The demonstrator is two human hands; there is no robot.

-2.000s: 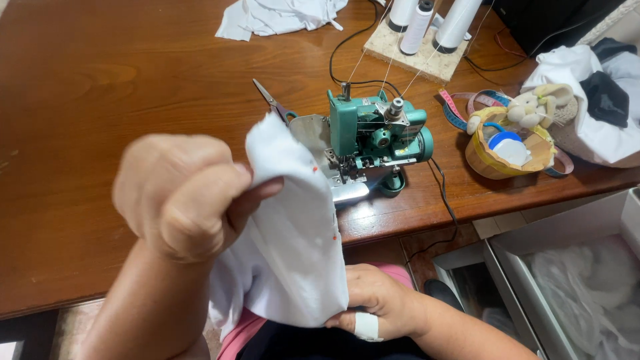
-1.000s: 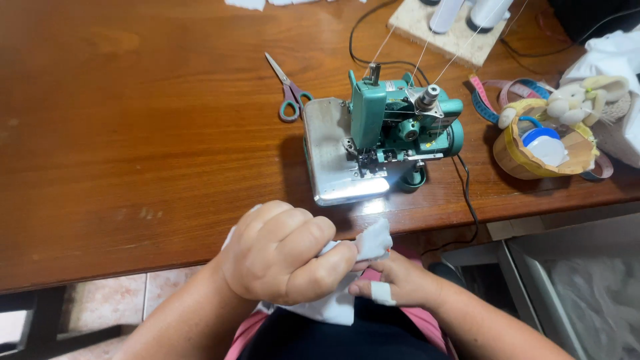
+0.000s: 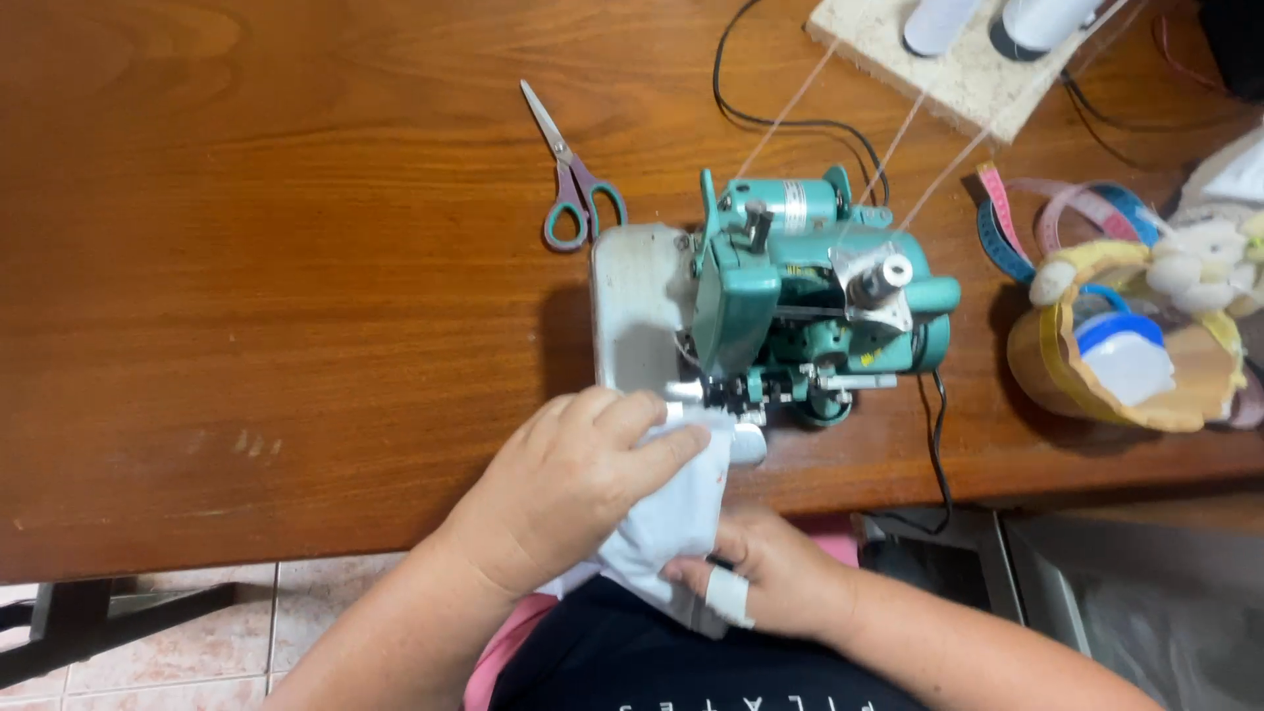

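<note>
A piece of white fabric (image 3: pixel 681 504) with small reddish marks reaches from my lap up to the front of a green overlock sewing machine (image 3: pixel 741 296). My left hand (image 3: pixel 583 474) grips the fabric's upper end, its fingertips close to the presser-foot area. Lower down, my right hand (image 3: pixel 770 573) pinches the fabric's right edge between thumb and fingers; a white strip of tape is wrapped around one digit. The cloth's far end lies at the front of the metal bed plate (image 3: pixel 637 286). Whether it is under the presser foot cannot be told.
Scissors (image 3: pixel 568 173) lie behind the bed plate. Threads run to the machine from white thread cones (image 3: pixel 1042 25) on a stone-like slab (image 3: pixel 918 74). At right are a basket (image 3: pixel 1047 365) and a tape measure (image 3: pixel 1002 222). A black cord (image 3: pixel 938 454) hangs over the table edge.
Both hands held the fabric over my lap, in front of the table edge; my left hand and the fabric's upper end have moved forward to the machine. The view has shifted.
</note>
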